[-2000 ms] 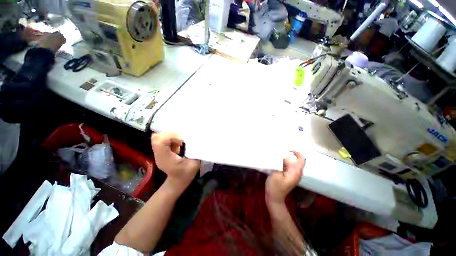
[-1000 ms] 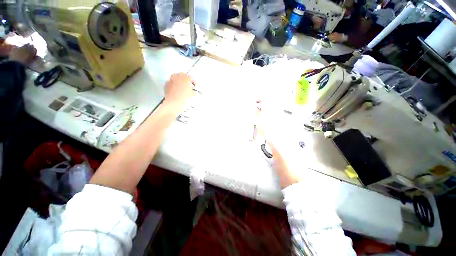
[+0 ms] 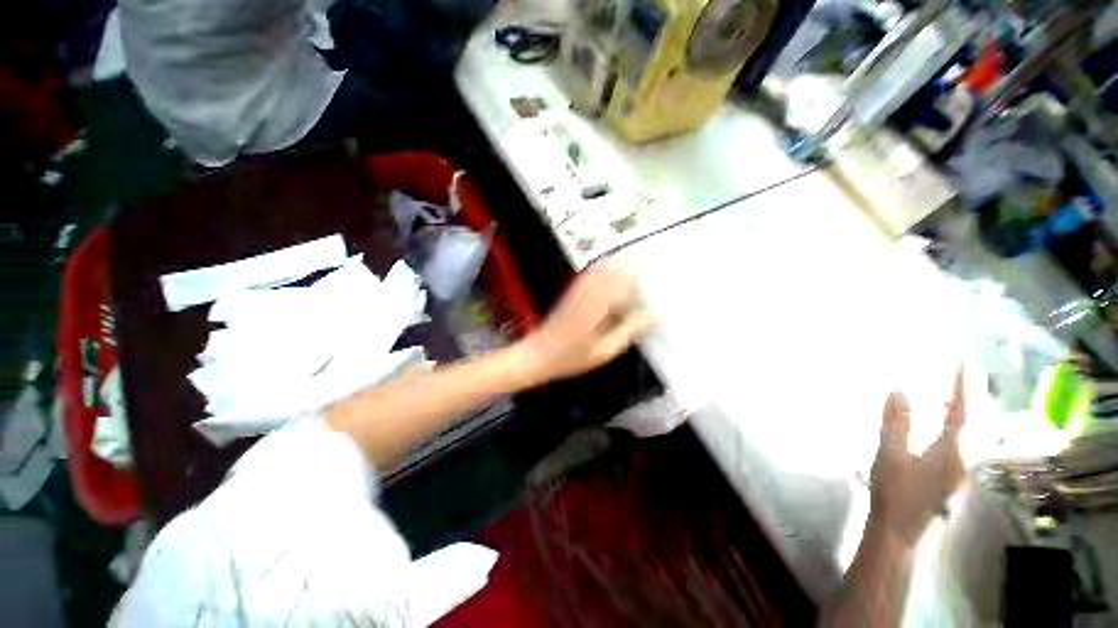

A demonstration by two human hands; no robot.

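My left hand (image 3: 595,321) is over the table's front edge, blurred, with its fingers bent; whether it holds anything is not clear. My right hand (image 3: 917,472) is over the bright white table (image 3: 760,307) with thumb and fingers apart; glare hides any white fabric near it. White cut pieces (image 3: 307,350) lie in an overlapping heap on the dark brown board, left of my left forearm. One flat white strip (image 3: 255,271) lies at the heap's far side. A small white piece (image 3: 656,416) hangs at the table's front edge.
The dark board (image 3: 159,368) rests over a red basket (image 3: 88,472) with clear bags at its right. A yellow sewing machine (image 3: 668,74) and black-handled scissors (image 3: 527,44) are at the far side. A neon green item (image 3: 1064,399) and black phone (image 3: 1040,586) are at right. A person's grey clothing (image 3: 227,74) shows at upper left.
The view has swung left and down, bringing the whole heap into view. My left hand has come back from the tabletop to its front edge. The white fabric earlier stretched between both hands is no longer held so.
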